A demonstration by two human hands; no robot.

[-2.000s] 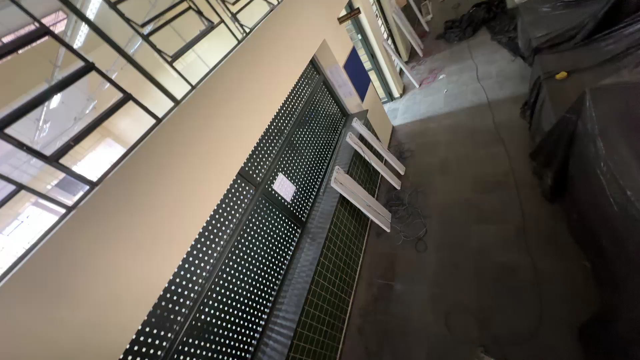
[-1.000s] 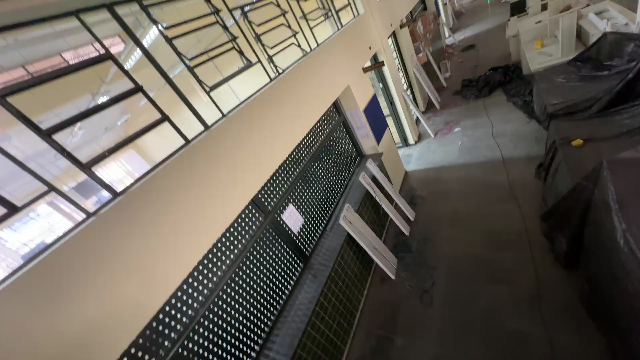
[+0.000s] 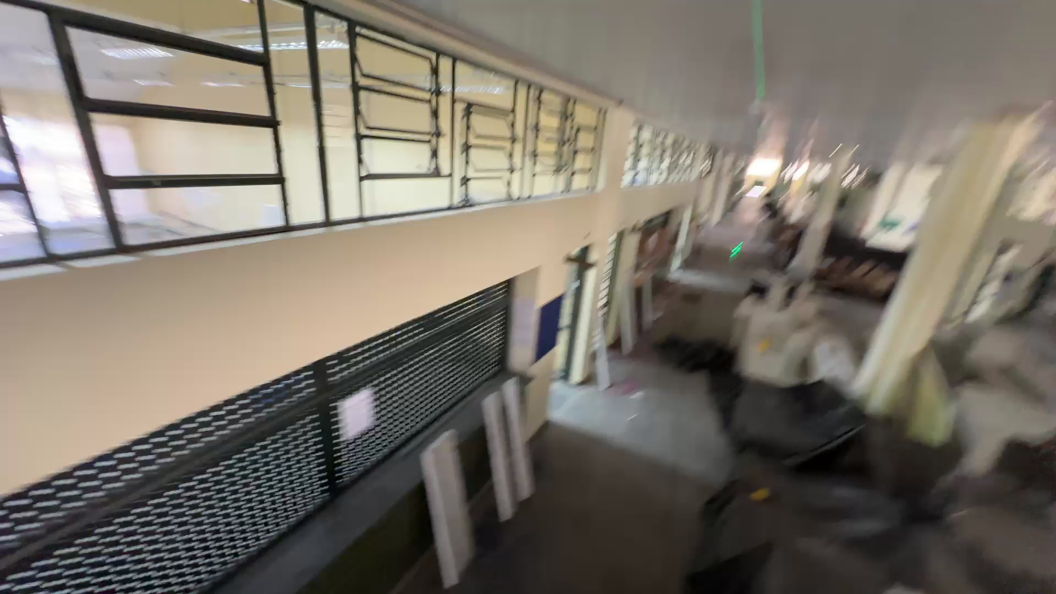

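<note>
Neither my left hand nor my right hand shows in the head view, so what they hold or touch is hidden. Below me on the left, a dark perforated metal shutter fills a wall opening, with a white paper sheet on it. Several long white boards lean against the ledge under the shutter. Above runs a row of dark-framed windows. A blue panel hangs on the wall past the shutter.
Dark plastic sheeting covers bulky things at the right, blurred. Pale furniture stands behind it. A cream column rises at the right. The grey floor runs between the wall and the covered things, under a pale ceiling.
The view has swung up and levelled, bringing the ceiling, the columns and the far end of the hall into sight. No hand appears in any frame.
</note>
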